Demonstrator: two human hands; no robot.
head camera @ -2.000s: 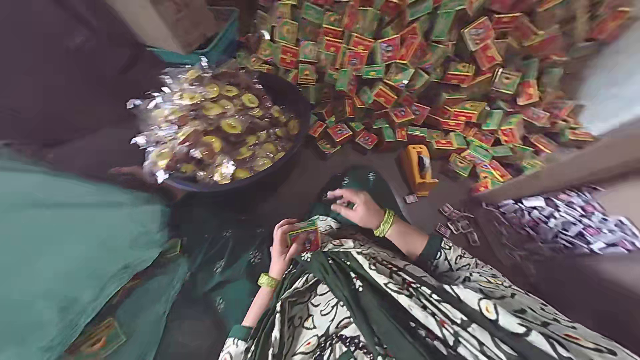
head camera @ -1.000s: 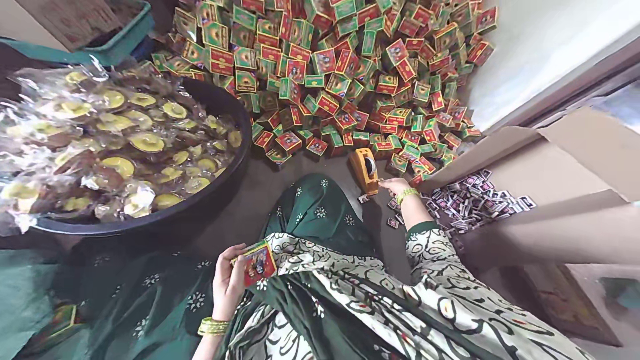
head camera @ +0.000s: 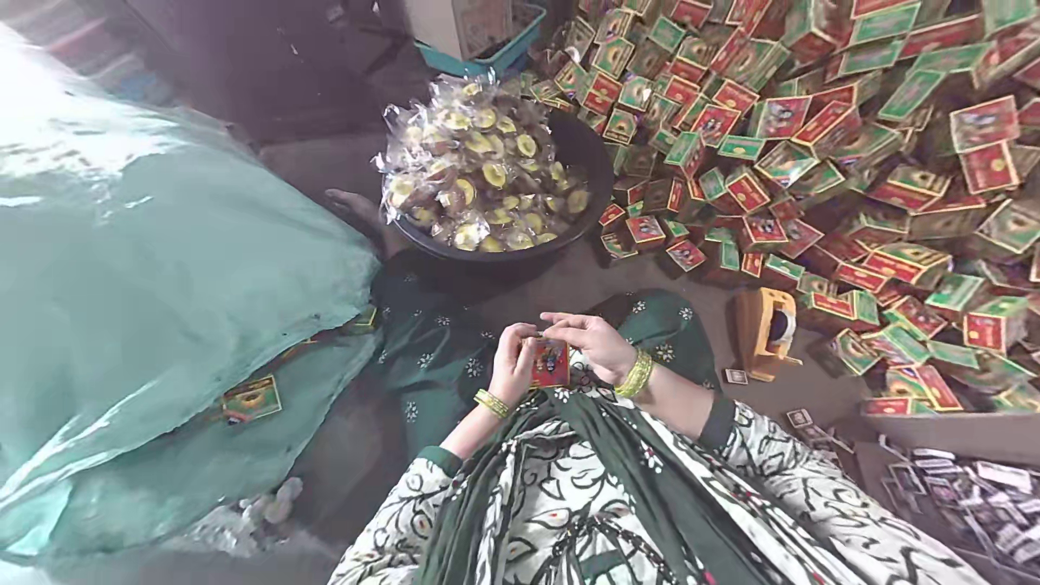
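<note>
My left hand point(head camera: 513, 361) holds a small red and green printed cardboard box point(head camera: 551, 362) upright above my lap. The fingers of my right hand point(head camera: 591, 341) reach over the top edge of this box and touch or nearly touch it; whether they pinch something small there cannot be told. A dark round tub point(head camera: 591, 175) ahead of me is heaped with clear-wrapped items point(head camera: 487, 175) showing yellow round faces. To the right of my knee stands a yellow tape dispenser point(head camera: 764, 333).
A large pile of red and green boxes point(head camera: 764, 231) spreads at the upper right. Small dark and white pieces point(head camera: 959, 496) lie at the lower right. A pale green plastic sack point(head camera: 162, 268) fills the left, with one box point(head camera: 252, 398) on it. A teal crate point(head camera: 487, 61) stands behind the tub.
My right hand has come from beside the tape dispenser to the top of the box in my left hand. The view has swung to the left.
</note>
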